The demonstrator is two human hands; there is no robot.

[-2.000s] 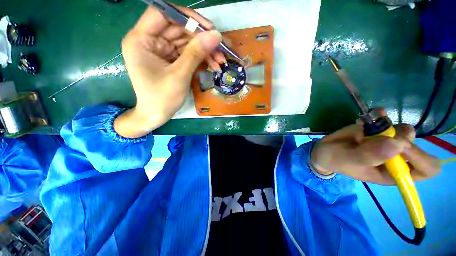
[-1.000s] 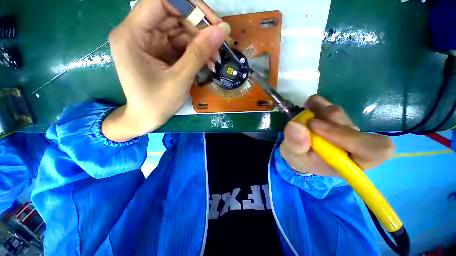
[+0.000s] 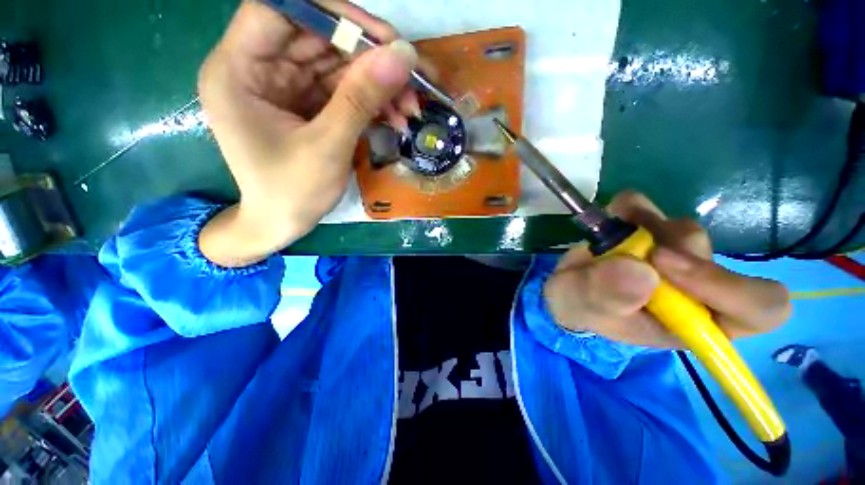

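Observation:
The orange-brown fixture plate (image 3: 493, 71) lies on white paper (image 3: 574, 85). A round black LED board (image 3: 432, 138) with a yellowish centre sits in its middle, between grey metal tabs. My left hand (image 3: 294, 133) holds tweezers (image 3: 349, 36) with a pale band; their tip is at the upper right edge of the board, and my fingertips are at the board's left edge. My right hand (image 3: 664, 275) holds the soldering iron by its yellow handle (image 3: 711, 341). The iron's tip is over the right metal tab, apart from the board.
A thin solder wire (image 3: 138, 142) lies on the green bench (image 3: 683, 123) at the left. Small black round parts (image 3: 33, 116) and a metallic block (image 3: 33, 216) are at the far left. Black cables (image 3: 847, 180) run at the right. A person's leg and shoe (image 3: 797, 356) show at the lower right.
The iron went from the right onto the board's right edge, then drew back a little to the right. The tweezers stay at the board.

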